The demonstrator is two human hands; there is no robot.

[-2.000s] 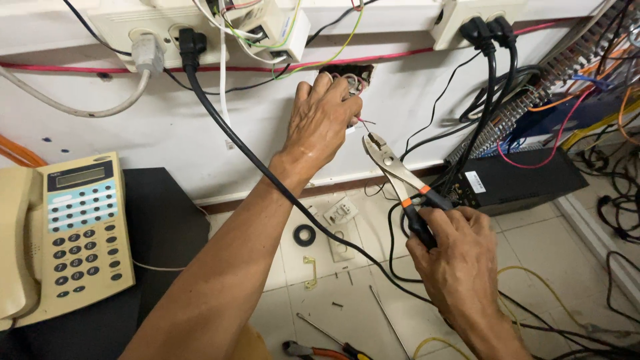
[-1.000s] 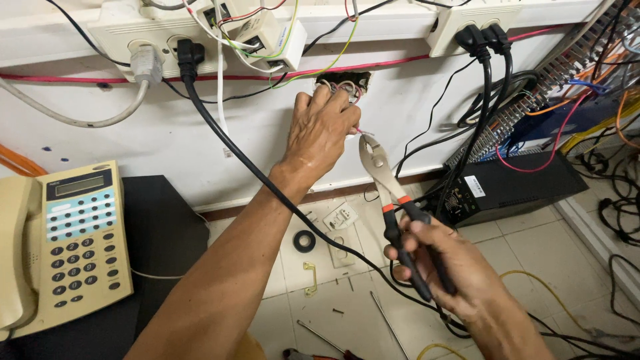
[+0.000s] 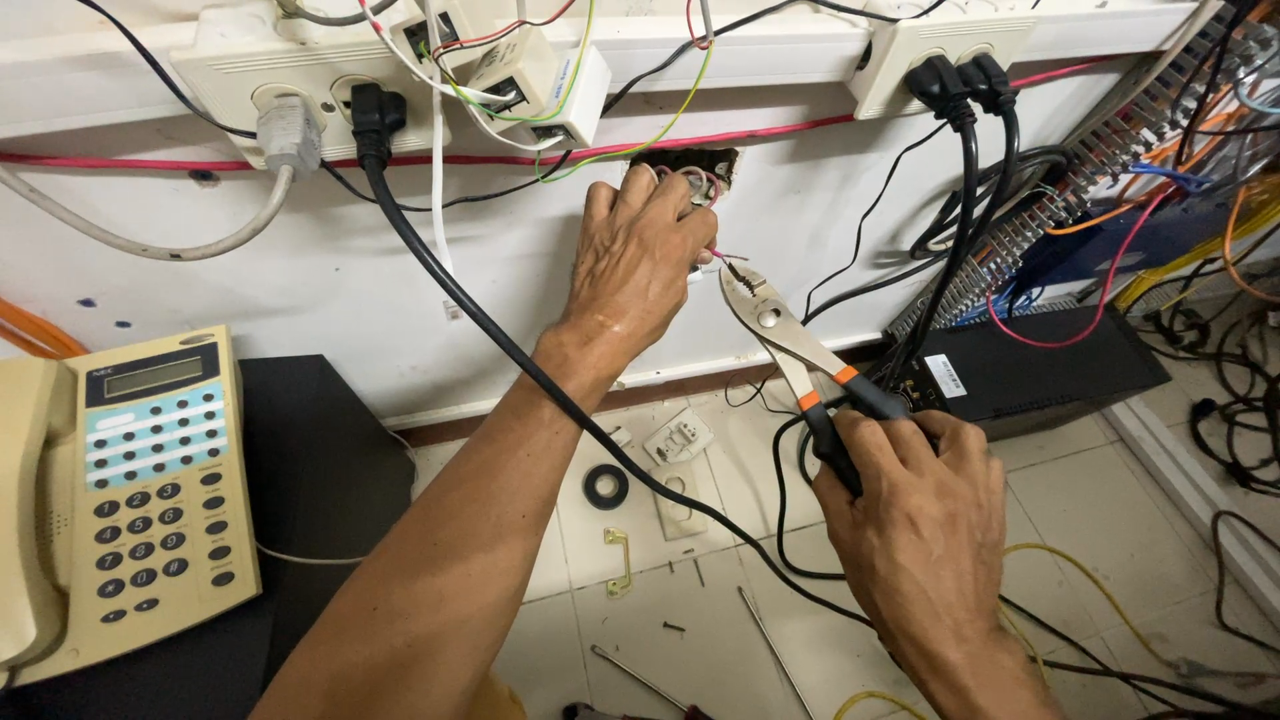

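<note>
My left hand (image 3: 640, 255) is at the wall cutout (image 3: 715, 165), its fingers closed on a wire (image 3: 720, 254) whose bare end points right. More wires show in the cutout above the fingers. In my right hand (image 3: 920, 530) are slip-joint pliers (image 3: 770, 318) with black and orange handles. Their jaws lie close to the bare wire end, parted a little; whether they touch it I cannot tell. A black power cable (image 3: 480, 325) hangs from a socket across my left forearm.
Below on the tiles lie a roll of black tape (image 3: 606, 487), a socket faceplate (image 3: 679, 437), a metal bracket (image 3: 618, 562), screws and screwdrivers (image 3: 778, 655). A desk telephone (image 3: 150, 500) stands left. A black box (image 3: 1040, 375) and tangled cables (image 3: 1240, 400) are at right.
My right hand first turned the pliers more upright, then tilted them back with the jaws by the wire end. My left hand has stayed at the cutout.
</note>
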